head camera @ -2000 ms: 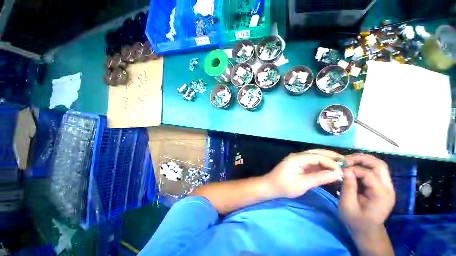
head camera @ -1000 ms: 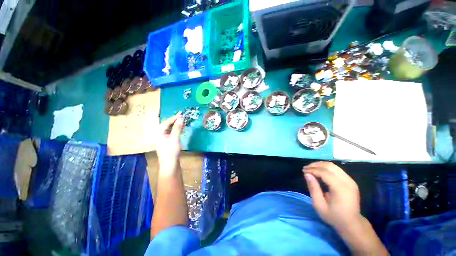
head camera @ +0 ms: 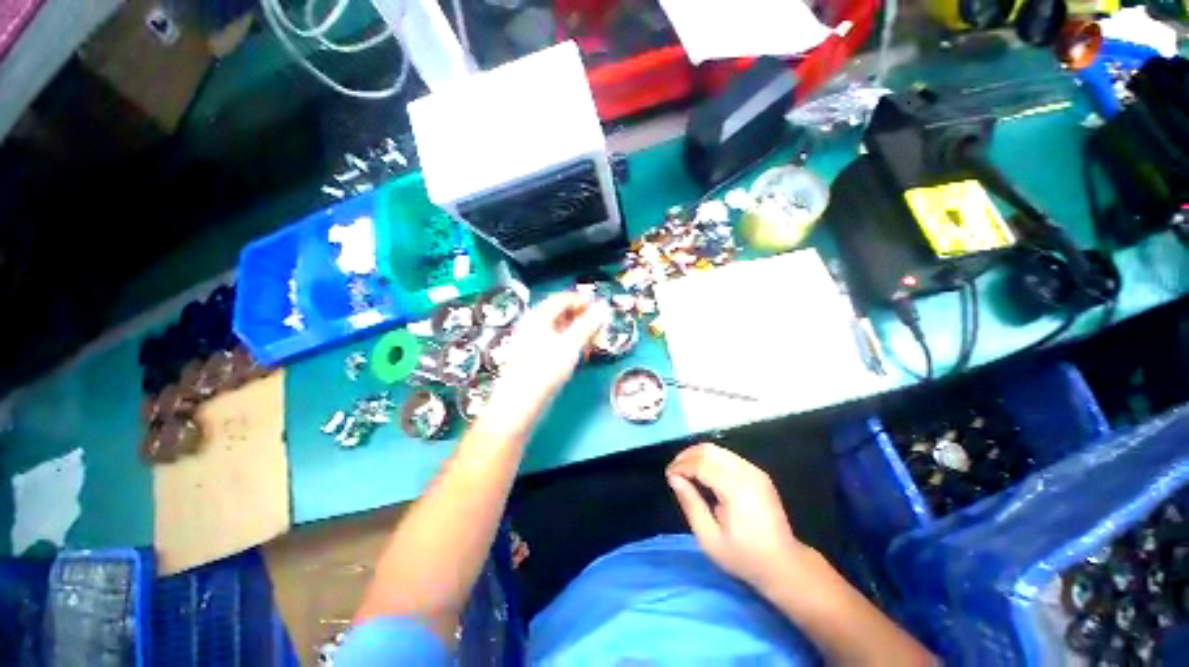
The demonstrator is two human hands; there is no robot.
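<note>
My left hand (head camera: 554, 341) is over the right side of the cluster of brown round housings (head camera: 425, 414), its fingertips at a housing behind the work pad's left corner. It hides some housings; whether it grips anything is unclear. My right hand (head camera: 733, 506) is in front of the bench edge with curled fingers; I cannot tell if a small part is between them. One round housing (head camera: 639, 395) with pale parts inside stands alone near the front edge. A thin dark stick (head camera: 715, 392) lies beside it, reaching onto the white sheet (head camera: 763, 332).
Blue and green parts bins (head camera: 307, 280), a white box with dark grille (head camera: 522, 156), a heap of small components (head camera: 678, 248) and a round tub (head camera: 785, 209) stand behind. A black soldering station (head camera: 900, 215) is right. Blue crates (head camera: 1030, 573) stand below right.
The view has turned right, bringing in the soldering station and crates. My left hand has left the loose metal parts and moved right to the housings. My right hand stays before the bench edge.
</note>
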